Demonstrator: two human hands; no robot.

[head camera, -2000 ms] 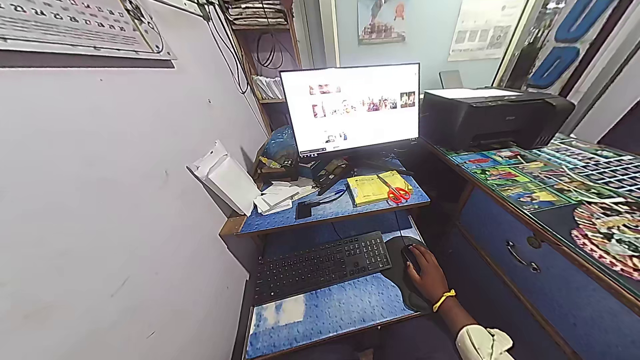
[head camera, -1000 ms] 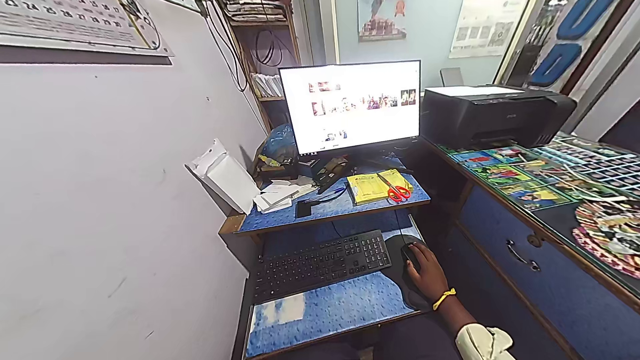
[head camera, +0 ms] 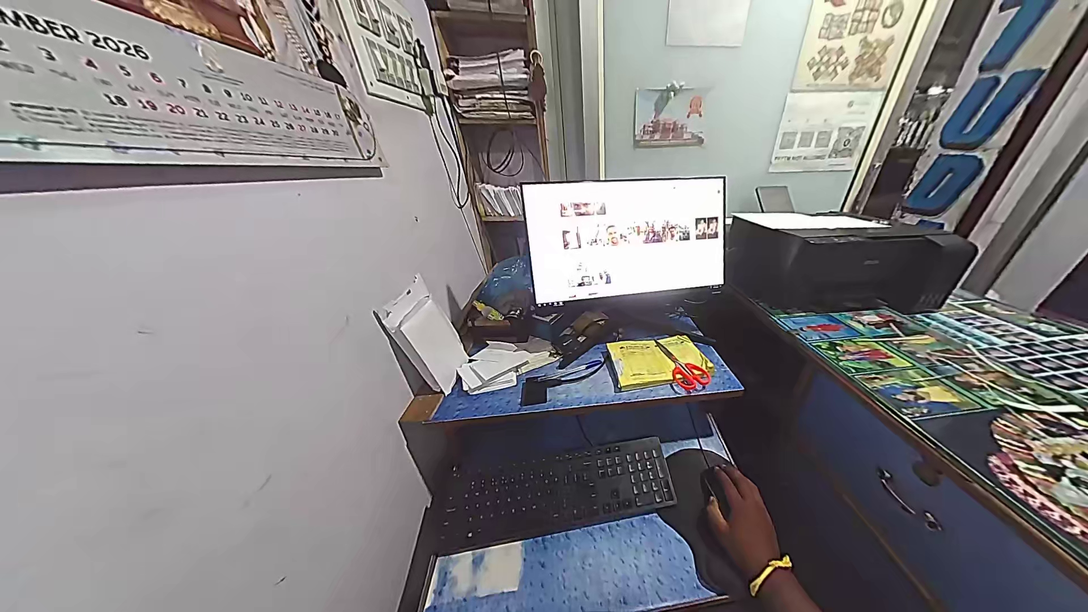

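My right hand [head camera: 746, 525], with a yellow band at the wrist, rests over a black computer mouse [head camera: 716, 493] on a dark mouse pad [head camera: 690, 510]. Left of it on the pull-out tray lies a black keyboard [head camera: 557, 489]. The monitor [head camera: 625, 242] stands on the desk above and shows a white page with rows of small pictures. Red-handled scissors [head camera: 689, 374] lie on a yellow pad of paper [head camera: 642, 365] at the right of the upper shelf. My left hand is outside the view.
White papers [head camera: 493, 365] and an upright white box [head camera: 422, 331] sit at the left of the shelf, beside the wall. A black printer [head camera: 850, 262] stands on the counter [head camera: 918, 365] at the right, which is covered with photo prints. A wall calendar [head camera: 187, 102] hangs at upper left.
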